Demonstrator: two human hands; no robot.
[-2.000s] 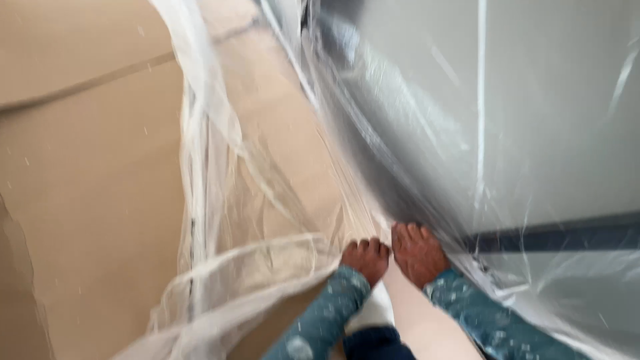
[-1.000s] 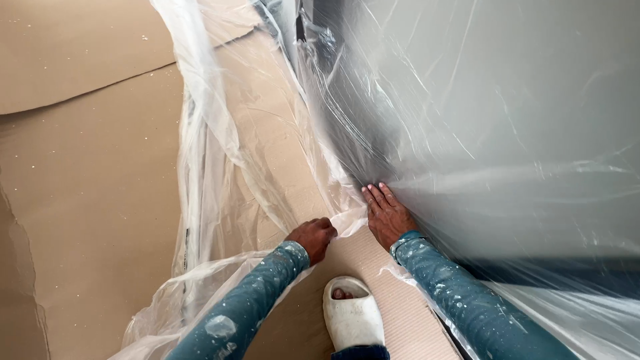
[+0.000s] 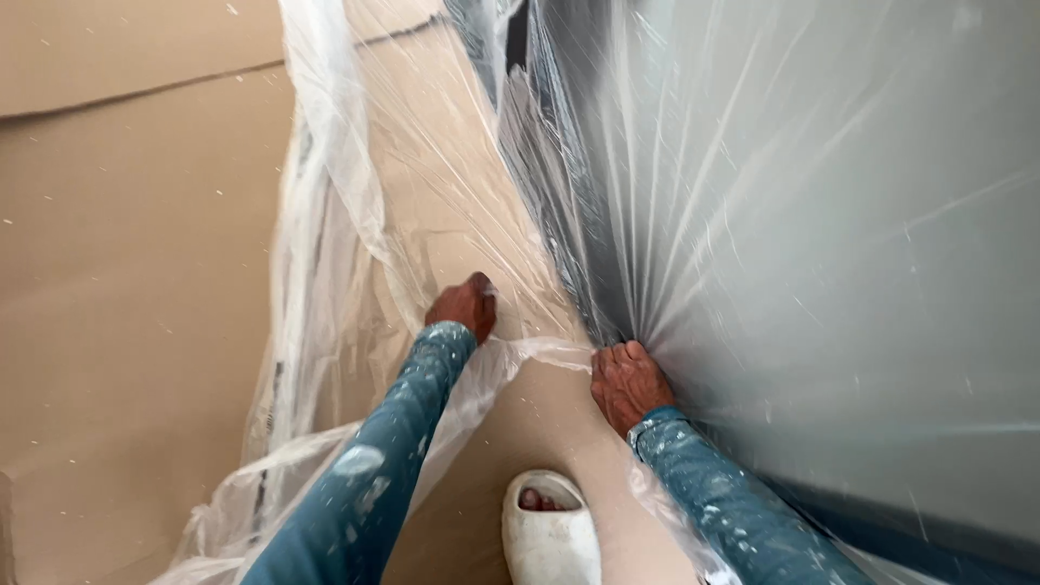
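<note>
Clear plastic sheeting (image 3: 731,211) hangs over a large grey surface on the right and trails across the floor. My right hand (image 3: 630,386) is closed on a bunch of it at the foot of that surface, and folds fan upward from the fist. To the left, my left hand (image 3: 465,307) is closed on the part of the sheet that lies over the brown floor covering (image 3: 146,268). A twisted strip of plastic runs between the two hands. Both sleeves are teal and spotted with paint.
A foot in a white slide sandal (image 3: 552,532) stands on the covering below my hands. Bunched plastic (image 3: 313,195) runs lengthwise at the left. A seam or edge crosses the covering at the upper left. A dark band shows through the sheet at the lower right.
My hands have moved apart. My right hand, which lay fairly flat against the sheet a second ago, is now closed on gathered plastic. Folds now radiate from it across the grey surface.
</note>
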